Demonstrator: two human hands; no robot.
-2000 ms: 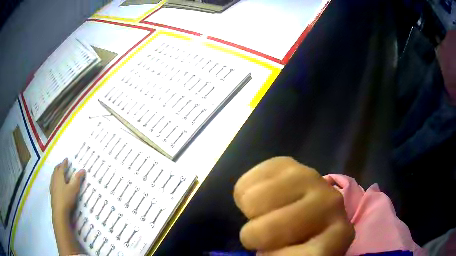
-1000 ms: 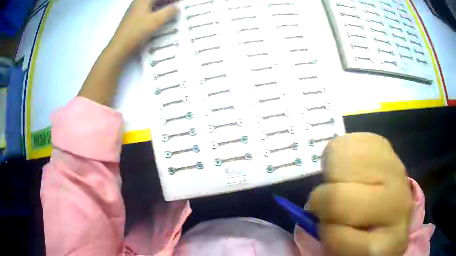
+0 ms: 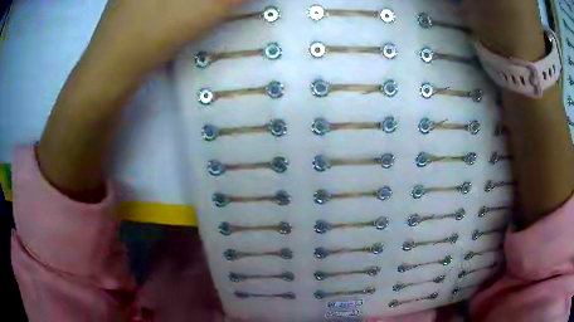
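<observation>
A white foam board (image 3: 296, 188) fills the middle of the view, close to me. It holds rows of wired round components (image 3: 348, 162), each a pair of silver rings joined by copper-coloured wires. Two small labels (image 3: 344, 308) sit at its near edge. My left hand (image 3: 189, 14) reaches over the board's upper left; the top edge cuts it off and its fingers are hidden. My right hand (image 3: 508, 19) is at the upper right, also cut off, fingers out of view. A pale wristband (image 3: 525, 72) is on the right wrist. No pen is visible.
The white tabletop (image 3: 148, 151) shows on the left, with yellow tape (image 3: 160, 214) along its near edge. Part of a second foam board (image 3: 566, 44) with components shows at the far right edge. Pink sleeves frame both sides.
The board now appears much larger and closer, its near edge at the wearer's body. My right hand has moved from the lower right to the top, and the pen is out of sight.
</observation>
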